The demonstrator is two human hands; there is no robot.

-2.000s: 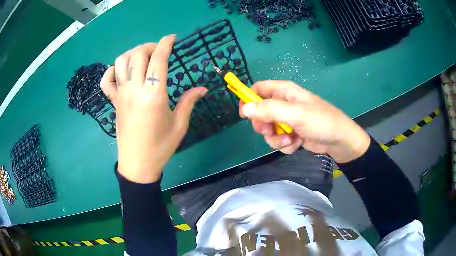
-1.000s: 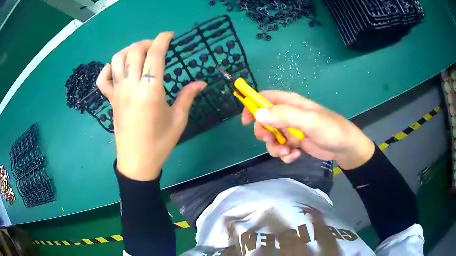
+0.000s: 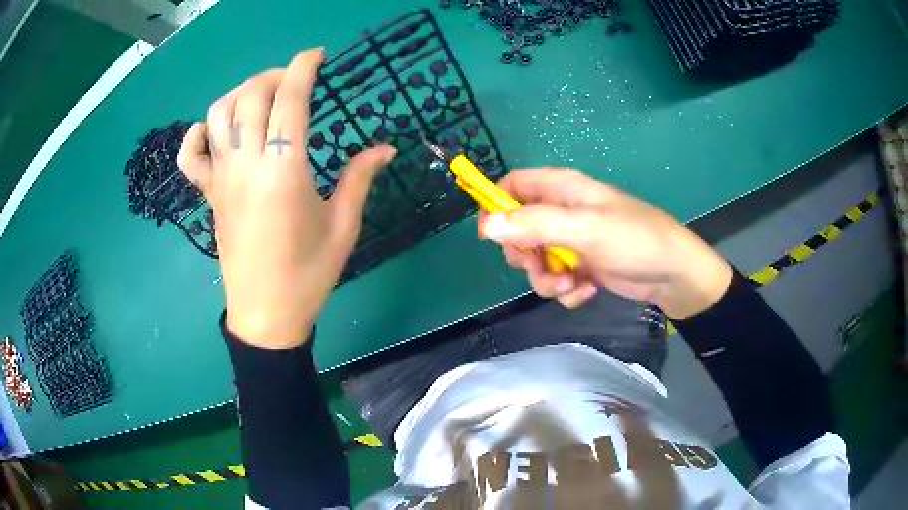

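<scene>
A flat black sprue frame with small round parts lies tilted across the table in front of me. My left hand is over its left part, holding it, with the thumb spread over the bars. My right hand holds the yellow-handled side cutters. Their handles are close together and the dark jaw tips are at the parts near the frame's middle right. My left hand hides part of the frame, and its far left corner shows beside my wrist.
A smaller black heap is left of my left hand. Other black frames and copper-coloured pieces lie far left. A larger loose black heap and a tall frame stack are at the far side. Pale specks dot the green table.
The frame and my left hand have shifted slightly left and away from me. The cutters first opened and moved right and nearer, then closed and moved back up and left.
</scene>
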